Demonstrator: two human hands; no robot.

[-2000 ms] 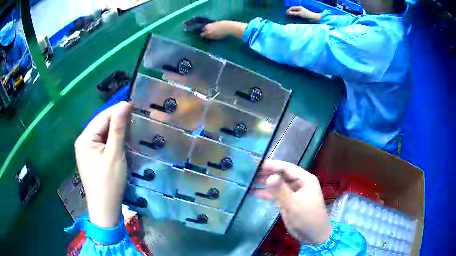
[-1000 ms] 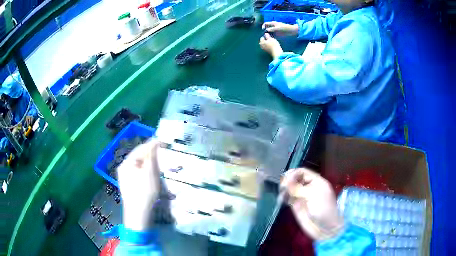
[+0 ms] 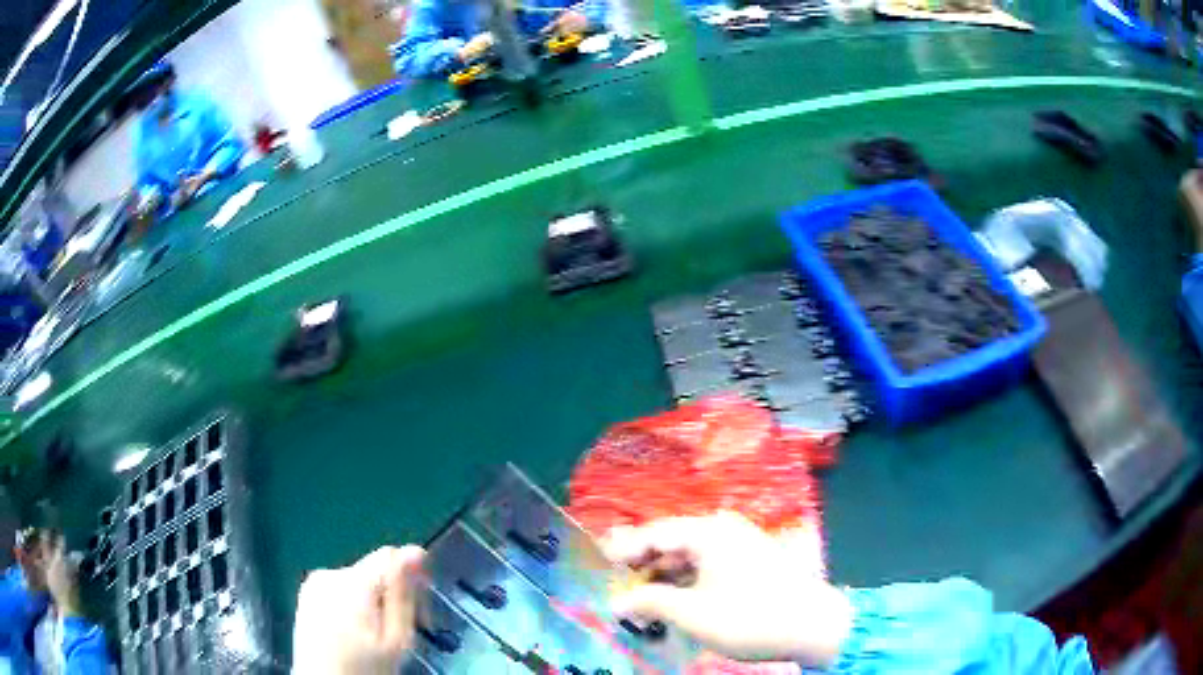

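Observation:
A sheet of silvery plates with dark hook-shaped marks is low in the middle, tilted and cut off by the bottom edge. My left hand grips its left edge. My right hand is at its right side, blurred, with the fingers bent over the plates; I cannot tell if it grips the sheet or something small. A crinkled red antistatic bubble bag lies just beyond my right hand. A second stack of grey plates with black marks lies between the bag and the blue bin.
A blue bin holds small dark pieces. Long dark panels and a clear bag lie right of it. Black housings stand along the belt. Blister trays are at left, beside another person's hand. Other workers sit beyond.
The view has swung left. The sheet has come down toward the bottom edge, and my right hand has moved from beside it onto its right part. The blister trays have come into view.

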